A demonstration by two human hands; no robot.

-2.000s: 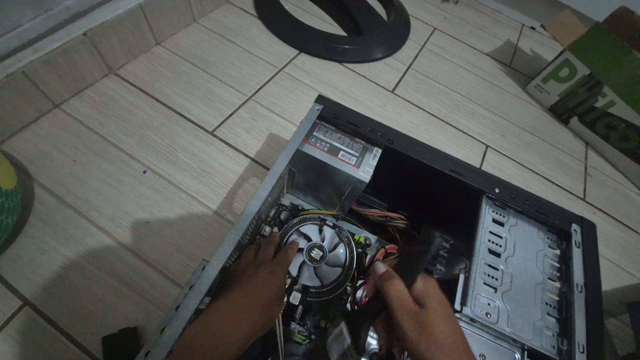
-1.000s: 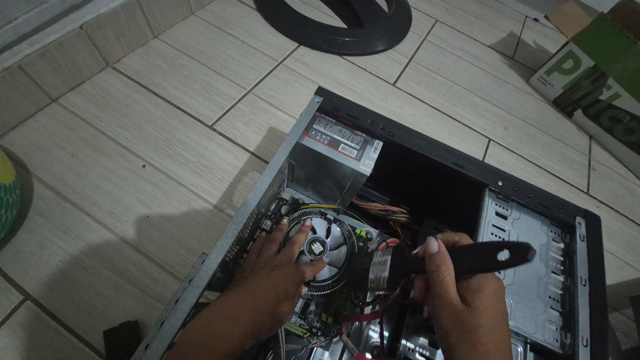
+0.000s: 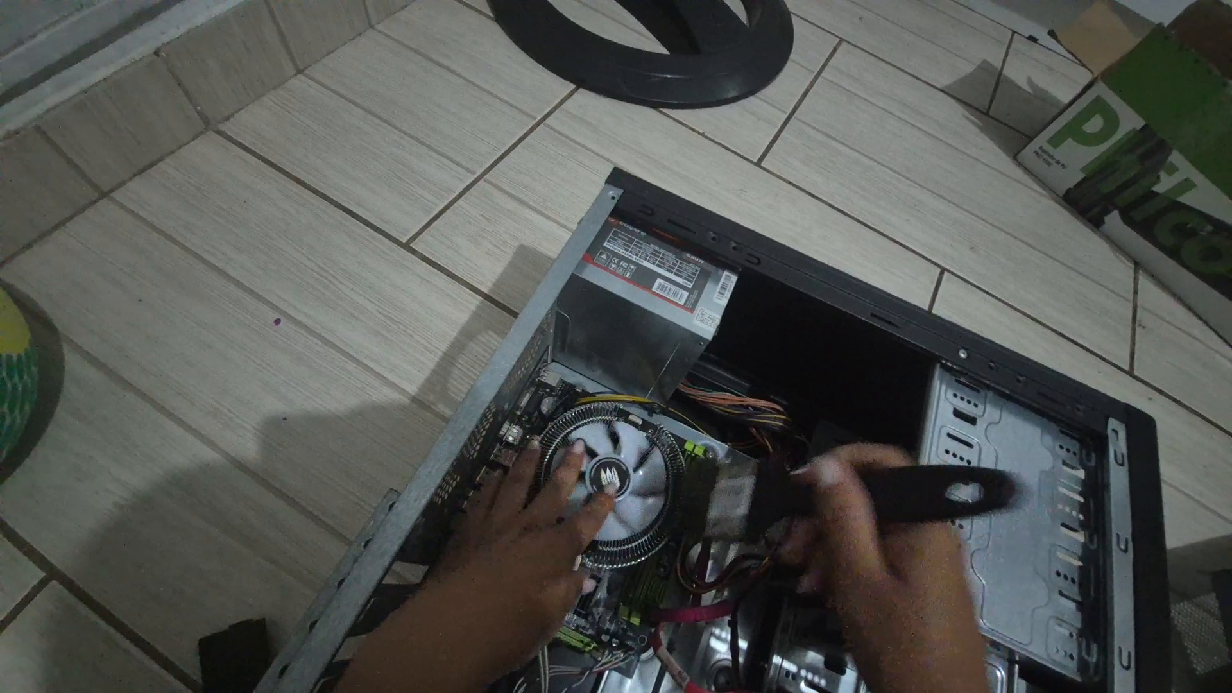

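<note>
An opened desktop computer case [image 3: 881, 322] lies on its side. My left hand [image 3: 525, 534] rests with spread fingers on the round CPU cooler fan [image 3: 630, 472], fingertips on its blades and hub. My right hand [image 3: 871, 558] grips a flat brush [image 3: 924, 491] by its black handle, which points right. The blurred brush head is just right of the fan, over the motherboard [image 3: 640, 592]. Above the fan sits the power supply [image 3: 654, 298], with bundled cables [image 3: 736, 404] beside it. Red cables [image 3: 693, 613] run below the brush.
A metal drive cage [image 3: 1011, 558] fills the case's right side. On the tiled floor [image 3: 327, 231] are a black oval ring-shaped part [image 3: 674, 77] at the top, a green and white cardboard box [image 3: 1126, 164] at right, a small dark object [image 3: 234, 654] at lower left and a green-yellow object [image 3: 14, 375].
The brush in my right hand has swung from steeply angled, with its handle raised, to nearly level across the case. My left hand has stayed on the fan.
</note>
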